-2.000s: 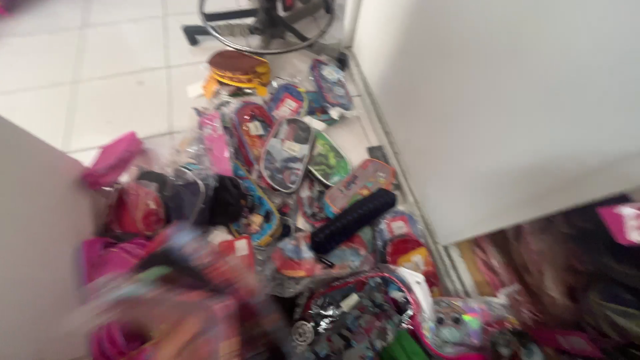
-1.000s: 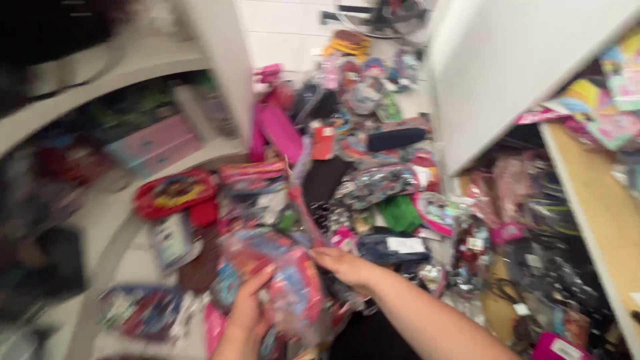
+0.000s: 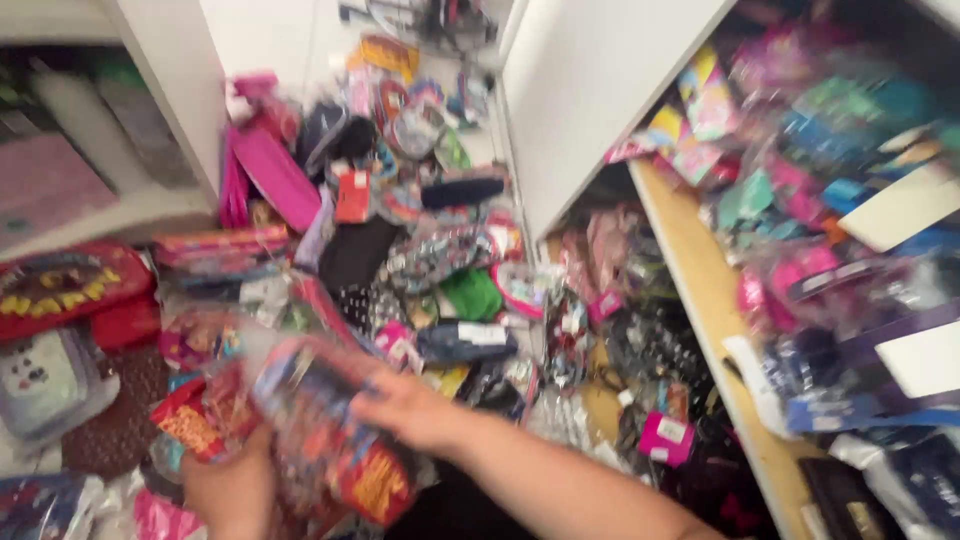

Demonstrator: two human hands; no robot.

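Note:
My right hand [image 3: 405, 412] grips the side of a clear plastic-wrapped pouch [image 3: 307, 420] with blue, red and orange printing. Lower left, my left hand [image 3: 232, 480] holds a plastic-wrapped item with red and orange printing [image 3: 191, 420], close beside the pouch. Both hands and what they hold are blurred. Under and around them lies a pile of wrapped pouches and cases, among them a dark blue pouch with a white label [image 3: 466, 341], a green pouch [image 3: 471, 294] and a magenta case [image 3: 277, 176].
A white cabinet door [image 3: 592, 97] stands on the right, next to a wooden shelf edge [image 3: 697, 292] with many bagged items. A red case [image 3: 71, 285] and a clear plastic container [image 3: 49, 382] lie at left, below a white panel [image 3: 169, 90]. A wheeled chair base [image 3: 420, 19] is at the back.
The view has shifted somewhat. One second ago both hands held one wrapped bundle; now my left hand is lower left, with a red and orange item showing beside the pouch.

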